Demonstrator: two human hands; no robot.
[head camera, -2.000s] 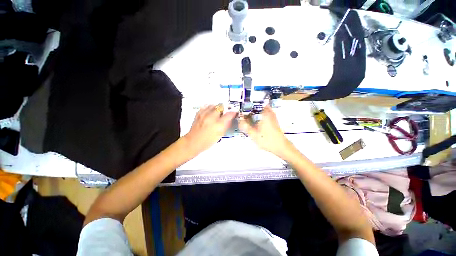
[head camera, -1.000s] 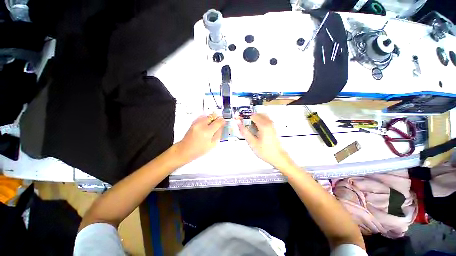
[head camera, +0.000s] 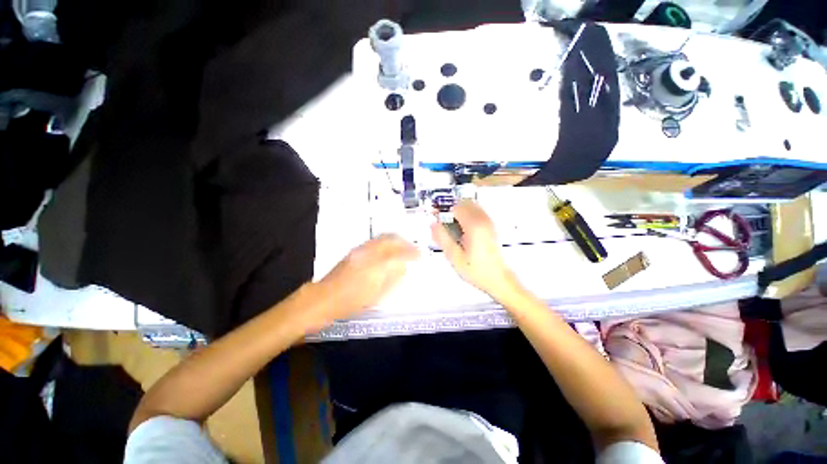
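Note:
The white sewing machine head (head camera: 508, 100) with a blue stripe spans the top right. Its shiny needle and presser foot area (head camera: 411, 186) is under the left end. My right hand (head camera: 473, 237) is just right of and below this area, fingertips at a small metal part (head camera: 443, 201); whether it grips anything is too small to tell. My left hand (head camera: 378, 263) is lower left of the presser foot, over the white table (head camera: 408, 317), and blurred, so its fingers and any thing in them cannot be made out.
A yellow-and-black screwdriver (head camera: 578, 230), a small brown plate (head camera: 626, 271), snips (head camera: 646, 220) and red-handled scissors (head camera: 722, 244) lie right of my hands. Dark fabric (head camera: 181, 190) covers the left side. A black strip with pins (head camera: 585, 109) hangs over the machine. Pink cloth (head camera: 676, 362) lies below right.
My left hand has moved away from the presser foot, down and slightly left. My right hand has stayed close to the needle area. The camera view has shifted since the first frame.

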